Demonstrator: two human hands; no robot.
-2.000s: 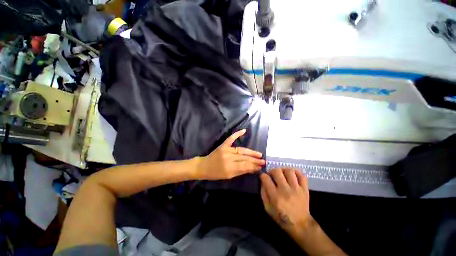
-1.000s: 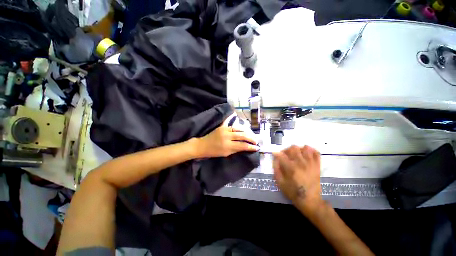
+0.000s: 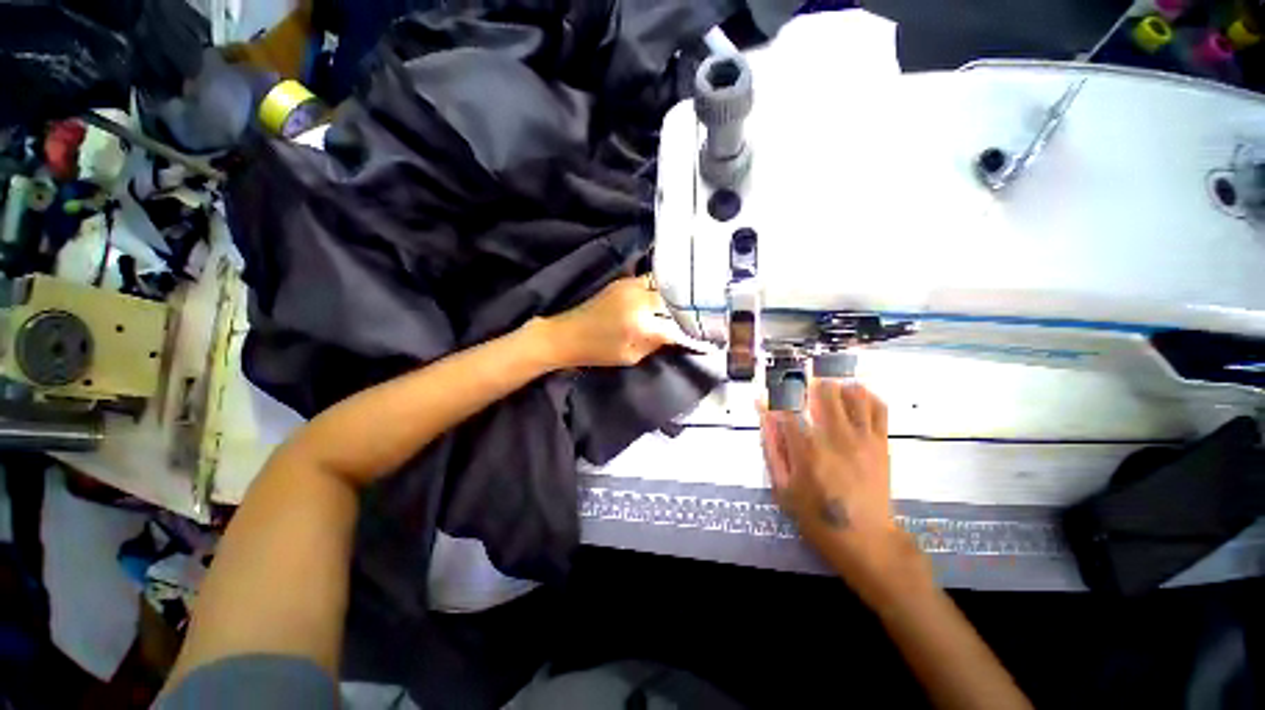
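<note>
The dark charcoal garment lies in a large folded heap left of the needle, its edge reaching the presser foot. My left hand holds the cloth just left of the foot, fingertips pointing at it. My right hand is right of the foot, fingers at small grey metal parts beside it; its fingertips are partly hidden, and whether it grips anything cannot be told. The white sewing machine head stands above, with a ribbed grey cylinder on its left end.
A ruler strip runs along the table's front edge. A black pouch lies at the table's right. An older cream-yellow machine and scraps are at left. A yellow roll is at upper left, with thread spools at upper right.
Over the two seconds, both hands have moved from the front edge up to the foot. The garment edge has shifted up and left with my left hand. The camera view has also shifted.
</note>
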